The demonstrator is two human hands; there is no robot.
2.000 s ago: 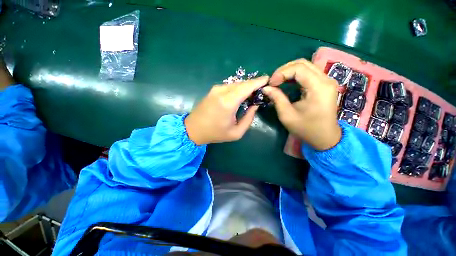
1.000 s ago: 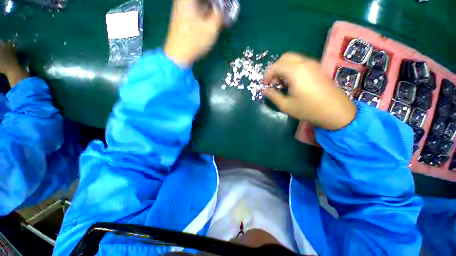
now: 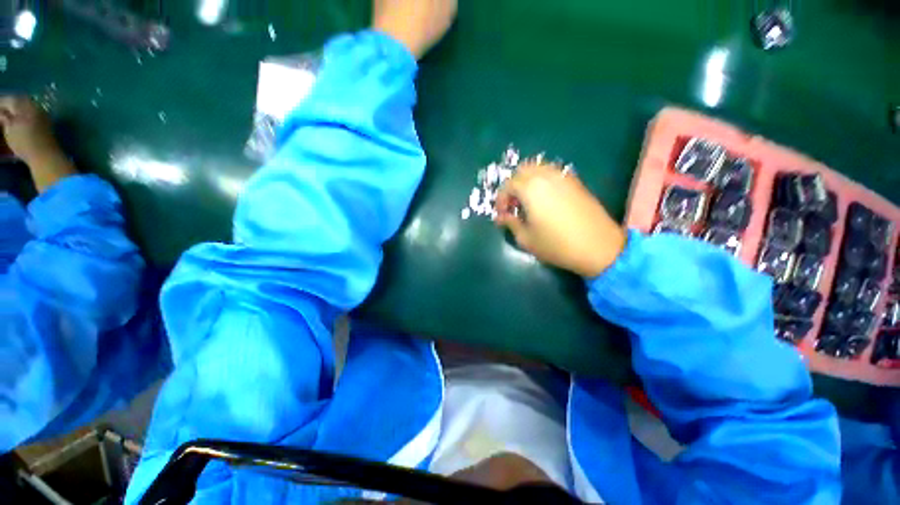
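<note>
My left hand (image 3: 416, 20) reaches to the top edge of the picture, which cuts off its fingers; what it holds cannot be seen. My right hand (image 3: 558, 217) is over the right side of a heap of tiny silver-white parts (image 3: 486, 187) on the green bench. Its fingertips are bent together at the heap, and whether they pinch a part cannot be told. The heap is partly hidden behind this hand.
A pink foam tray (image 3: 659, 148) with rows of black housings (image 3: 683, 205) stands at right. A clear bag with a white label (image 3: 282, 91) lies behind my left sleeve. A single housing (image 3: 772, 28) lies at upper right. A neighbour's hand (image 3: 35, 138) and blue sleeve are at left.
Both hands were together on a dark housing. My left hand then moved away upward with a housing, and its fingers are now out of the picture. My right hand moved onto the heap.
</note>
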